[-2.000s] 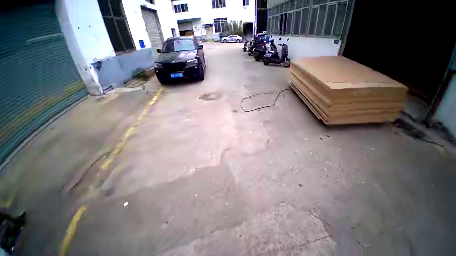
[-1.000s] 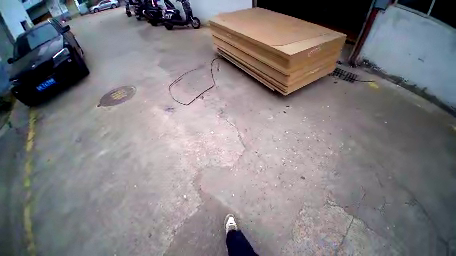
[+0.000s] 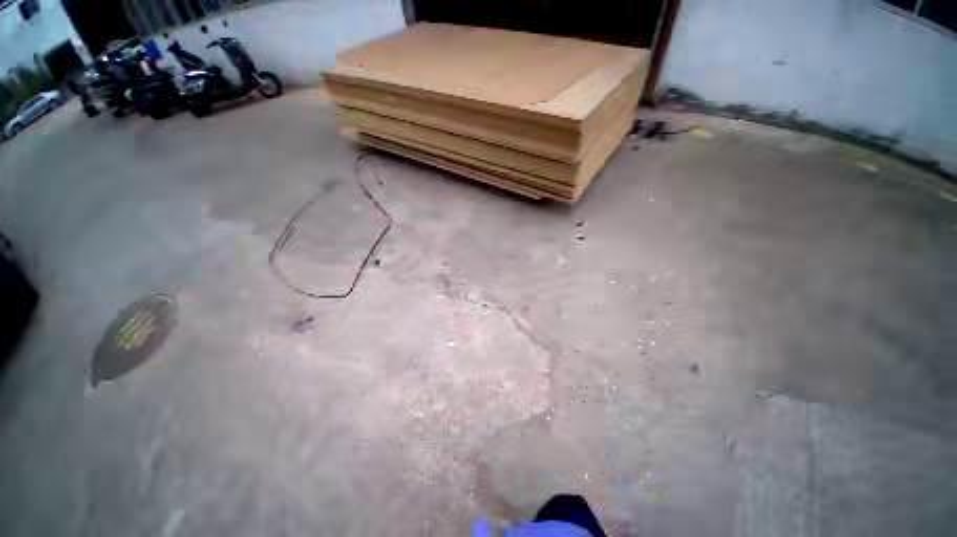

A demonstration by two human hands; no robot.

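Observation:
A thick stack of large tan board sheets [image 3: 462, 124] lies low on the concrete in front of a dark doorway, at the upper middle of the view. Its lowest sheets stick out a little at the front. A thin dark cable or rope [image 3: 347, 295] lies in a loop on the ground in front of the stack's left part. Neither of my hands is in view. A bit of blue clothing [image 3: 535, 529] and a dark trouser part show at the bottom edge.
Several parked scooters [image 3: 226, 82] stand by the white wall [image 3: 777, 79] at the upper left. A manhole cover [image 3: 134, 338] lies at the left. A dark car part [image 3: 13, 299] shows at the left edge. A silver car [image 3: 34, 111] is far left. A drain grate lies right of the stack.
The view has turned to the right. The stack and cable have shifted left in the picture, the black car has nearly left it, and the shoe is no longer seen.

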